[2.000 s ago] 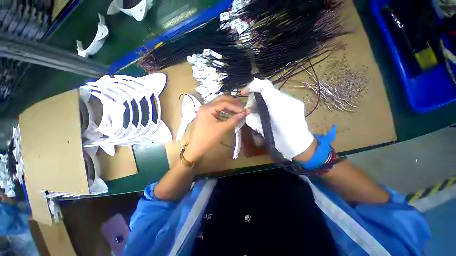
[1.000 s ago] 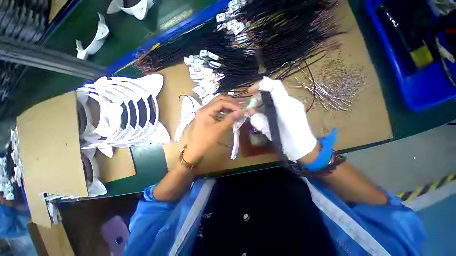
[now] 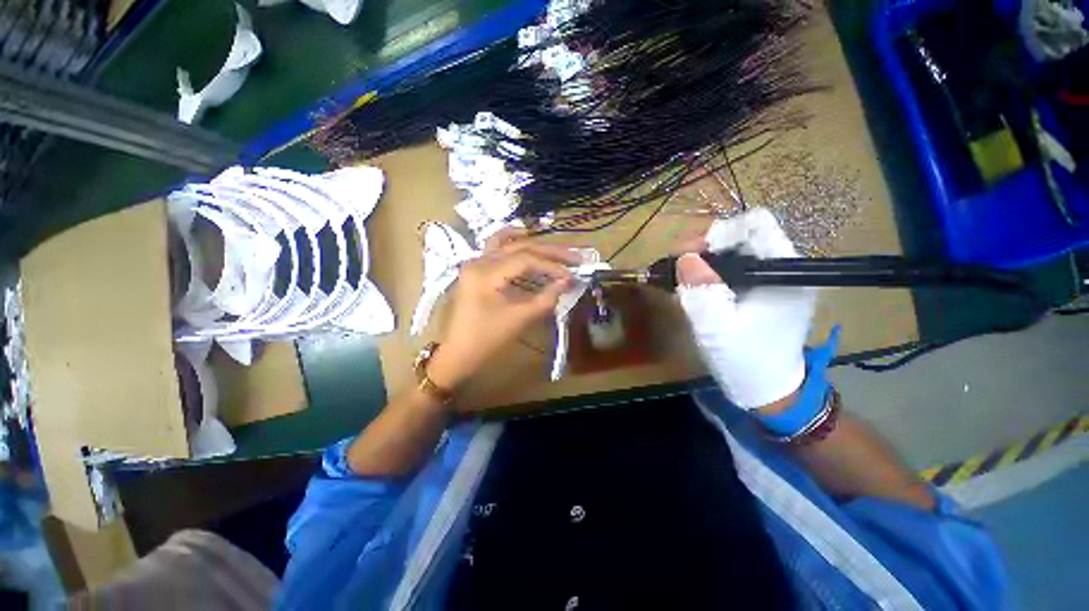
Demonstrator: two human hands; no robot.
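My right hand point(image 3: 755, 313), in a white glove with bare fingertips, holds a black soldering iron point(image 3: 824, 271) level, its metal tip pointing left. My left hand point(image 3: 508, 292), bare, is at a white headband housing point(image 3: 441, 269) on the cardboard. Its fingertips pinch something small beside the iron's tip; what exactly is hidden. The housing's other end shows right of the left hand. A red-brown square fixture point(image 3: 633, 334) with a small metal and whitish piece lies just below the tip. Black lead wires point(image 3: 669, 107) with white connectors point(image 3: 484, 179) lie behind the hands.
Nested white housings point(image 3: 287, 257) stand at left beside a cardboard sheet point(image 3: 102, 334). A blue tray point(image 3: 955, 227) with a yellow block is at right. Silvery bits point(image 3: 824, 197) lie on the cardboard mat. Loose housings lie beyond the blue edge. The iron's cord trails right.
My right hand has moved right and turned, bringing the iron from steeply angled to level, its tip at my left fingertips. My left hand has stayed nearly in place. A beige shape has appeared at lower left.
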